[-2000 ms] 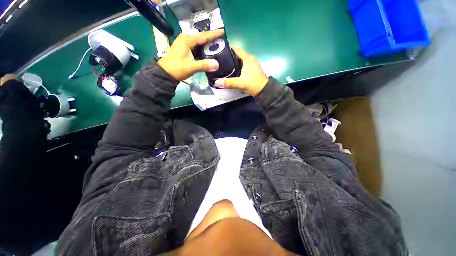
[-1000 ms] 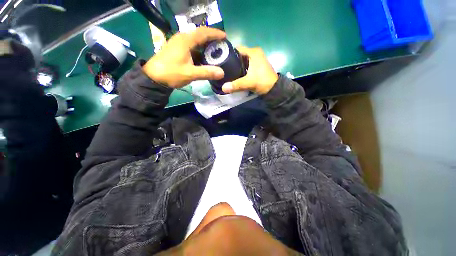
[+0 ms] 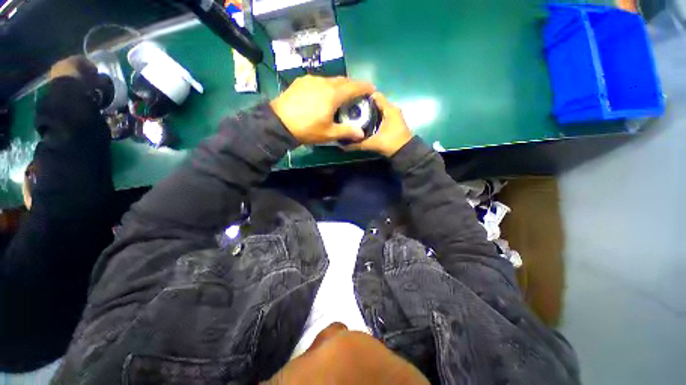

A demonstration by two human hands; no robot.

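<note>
A black round camera head point(image 3: 356, 119) with a pale ring face and dark centre is cupped between both hands over the bench's front edge, its face turned up. My left hand point(image 3: 316, 107) wraps its left side and top. My right hand point(image 3: 390, 129) holds its right side. The hands hide most of its body, and no white housing shows below it.
A metal screw feeder point(image 3: 307, 41) stands behind my hands, with a black screwdriver point(image 3: 224, 28) and a slim tube point(image 3: 244, 73) to its left. A white-and-black camera unit point(image 3: 164, 73) lies left, near a neighbour's arm point(image 3: 71, 150). A blue bin point(image 3: 602, 64) is right; a cardboard box point(image 3: 540, 248) is below.
The black head has turned upright between my hands and moved slightly right. The white housing below it has gone from view. The neighbour's arm now reaches over the bench beside the camera unit.
</note>
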